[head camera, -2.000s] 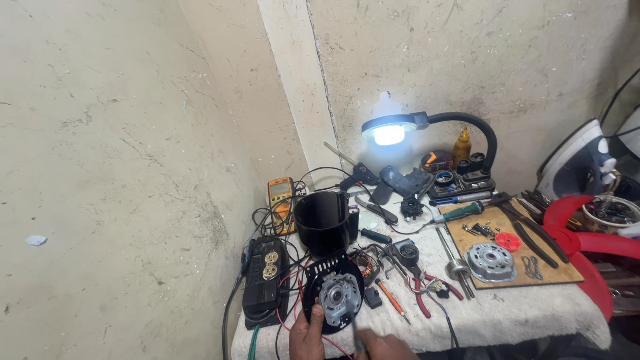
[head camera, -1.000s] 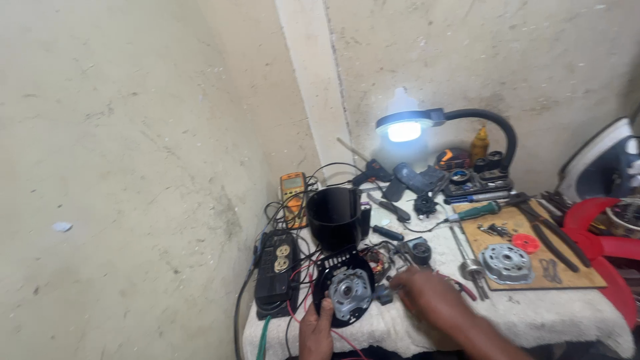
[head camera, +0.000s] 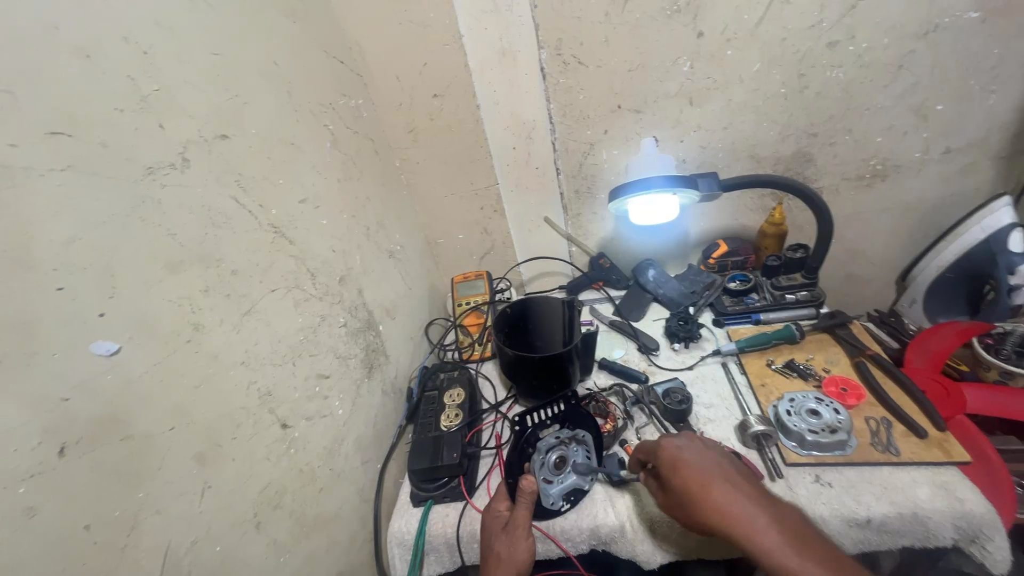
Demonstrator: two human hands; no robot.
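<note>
My left hand (head camera: 512, 524) grips the lower left edge of a black plastic motor housing plate (head camera: 524, 448), thumb on top. A grey metal end cover (head camera: 552, 488) with a round centre bore sits on the plate's face. From the right, my right hand (head camera: 692, 484) holds a slim tool (head camera: 620, 474), its grey tip at the cover beside the bore; the tool's exact kind is unclear. Behind the plate stands a black plastic cylindrical housing (head camera: 538, 340). A copper-wound stator (head camera: 608, 420) lies just right of the plate, partly hidden.
A power strip (head camera: 440, 428) and multimeter (head camera: 472, 312) are at left. A rotor shaft (head camera: 756, 430) lies beside a wooden board (head camera: 912, 448) bearing another metal cover (head camera: 812, 424), screws and pliers (head camera: 880, 384). A lit lamp (head camera: 654, 204) overhangs the back; red fan blades (head camera: 944, 368) stand right.
My right hand, away from the plate over the tools one second ago, is back near it with the slim tool's tip at the metal cover. My left hand still holds the plate.
</note>
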